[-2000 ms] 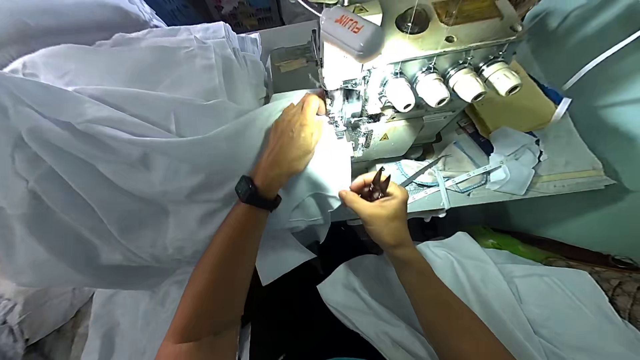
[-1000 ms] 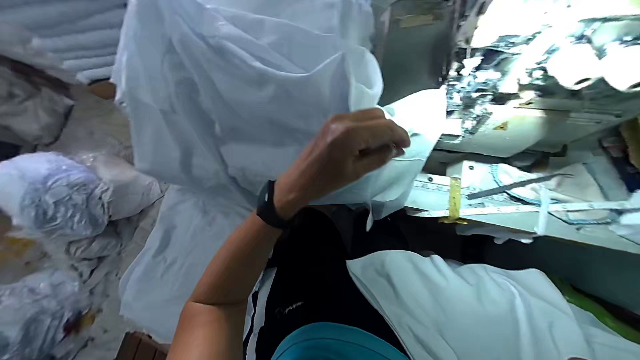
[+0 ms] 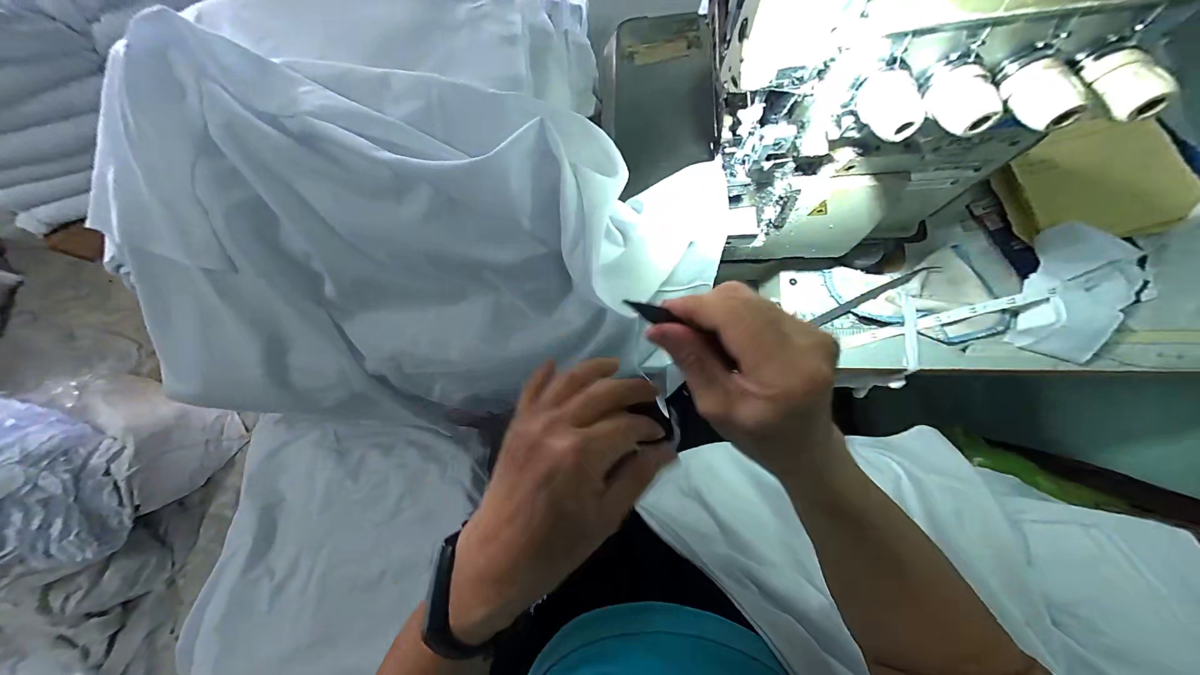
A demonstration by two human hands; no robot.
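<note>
White fabric (image 3: 403, 234) lies in loose folds left of an overlock sewing machine (image 3: 844, 197), one end reaching its presser foot area. Below the fabric's right edge is my left hand (image 3: 572, 459), fingers curled and close together at the cloth's lower edge; whether it pinches the cloth is hard to tell. My right hand (image 3: 750, 366) is shut on a small dark pointed tool, probably thread snips (image 3: 661, 314), its tip pointing left over the fabric. Tweezers (image 3: 872, 297) rest on the machine table beside a white measuring tape (image 3: 947, 317).
Four tension knobs line the machine front, several in a row (image 3: 970, 94). A yellowish pad (image 3: 1106, 178) and white scraps (image 3: 1083, 291) lie at the right. More white cloth covers my lap (image 3: 937, 525). Plastic-wrapped bundles (image 3: 56, 478) sit at the lower left.
My right hand, out of view one second ago, is back in view with the dark tool. My left hand has moved down from the fabric's right part. The view has shifted.
</note>
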